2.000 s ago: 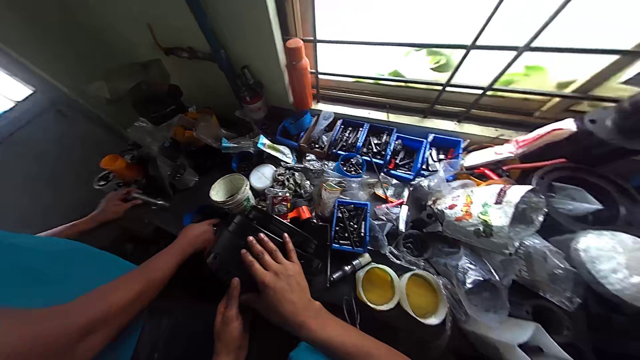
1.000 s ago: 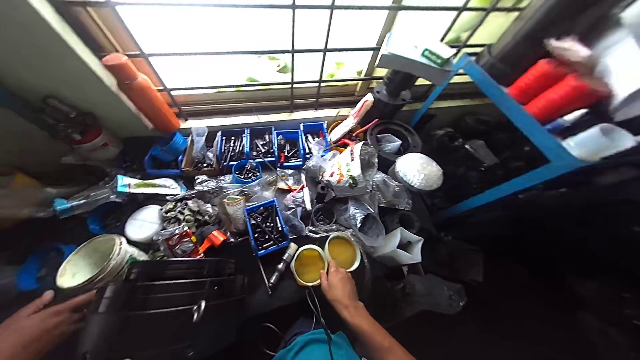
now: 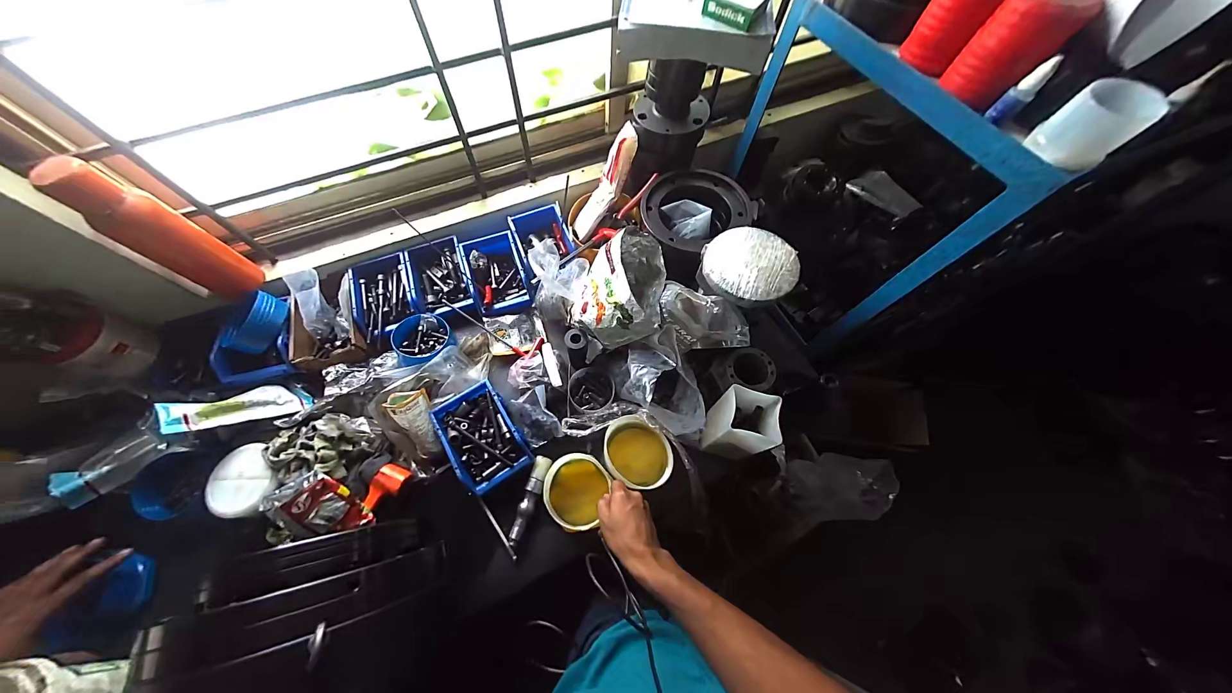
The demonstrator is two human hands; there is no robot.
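Note:
My right hand (image 3: pixel 630 527) reaches in from the lower right, its fingers closed at the near rim of a round white container with yellow contents (image 3: pixel 578 492). A second such container (image 3: pixel 638 454) stands against it, just behind my fingers. Which rim the fingertips grip is partly hidden. To the left lie a dark cylindrical tool with a pale end (image 3: pixel 528 502) and a thin metal rod (image 3: pixel 497 526). Beyond them is a blue bin of dark metal bolts (image 3: pixel 481 436). My left hand is not in view.
Another person's hand (image 3: pixel 58 592) seems to be at the far left, near a black case (image 3: pixel 318 602). More blue bins (image 3: pixel 443 274) line the window sill. Plastic bags (image 3: pixel 664 375), a white square tube (image 3: pixel 741 422) and a blue metal frame (image 3: pixel 929 260) are right.
The view has swung right. My right hand, on the black case two seconds ago, is now at the yellow-filled containers, where it also was one second ago. My left hand has left the view.

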